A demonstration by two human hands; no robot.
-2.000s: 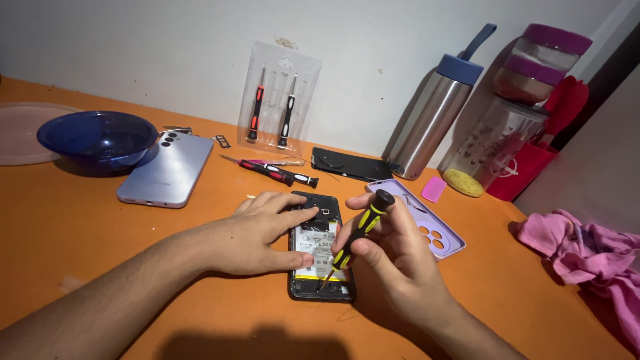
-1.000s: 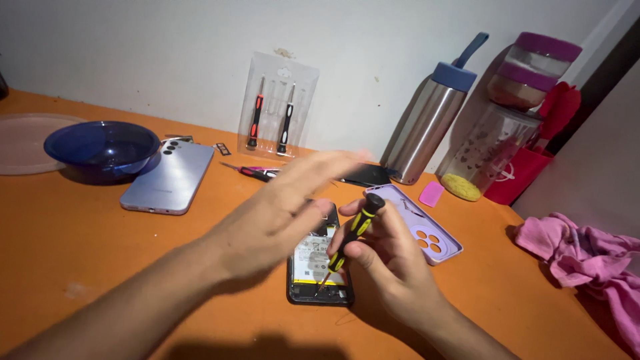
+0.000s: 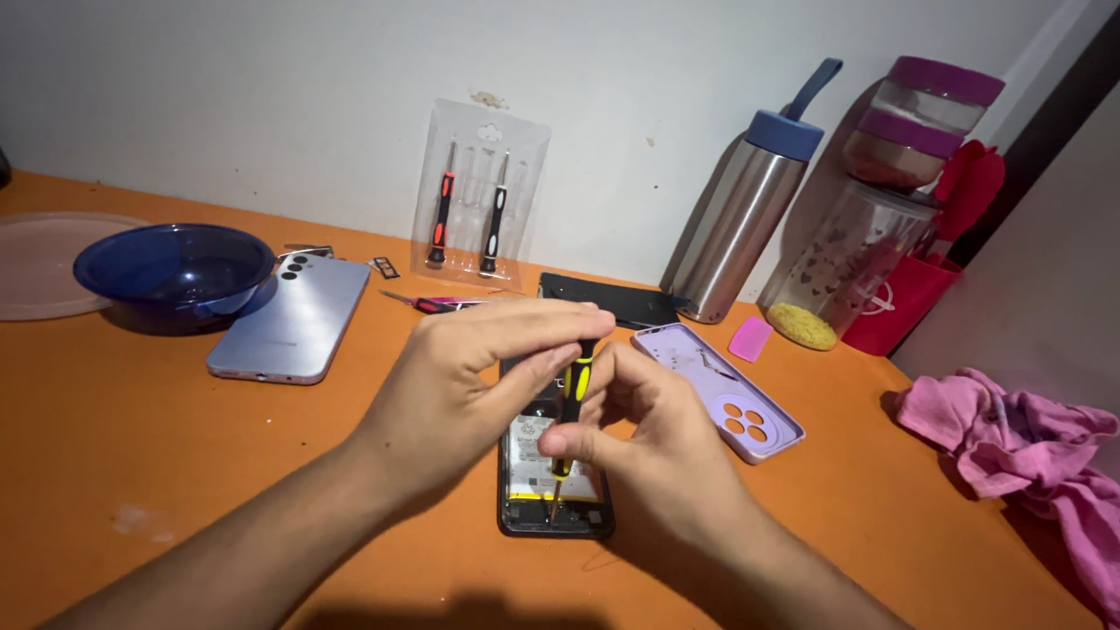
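Note:
A black smartphone with its back off (image 3: pixel 556 518) lies on the orange table, its battery showing. My right hand (image 3: pixel 656 420) grips a black and yellow precision screwdriver (image 3: pixel 573 394), which stands nearly upright with its tip at the lower end of the phone. My left hand (image 3: pixel 464 385) reaches over the phone, its fingertips at the screwdriver's top end; it does not wrap round the handle, and whether the palm side presses on it is hidden. Right of the phone lies a lilac phone case (image 3: pixel 700 376). Behind the hands is a black phone back cover (image 3: pixel 612 302).
Left are a blue bowl (image 3: pixel 175 271) and a silvery phone (image 3: pixel 297 324). A screwdriver pack (image 3: pixel 477 192) leans on the wall, with red and black screwdrivers (image 3: pixel 433 305) before it. A steel bottle (image 3: pixel 744 227), jars (image 3: pixel 853 254) and a pink cloth (image 3: pixel 1006 437) stand or lie right.
My left hand has left the phone's surface and risen to the top of the screwdriver. My right hand still holds the screwdriver, its tip at the phone's lower end.

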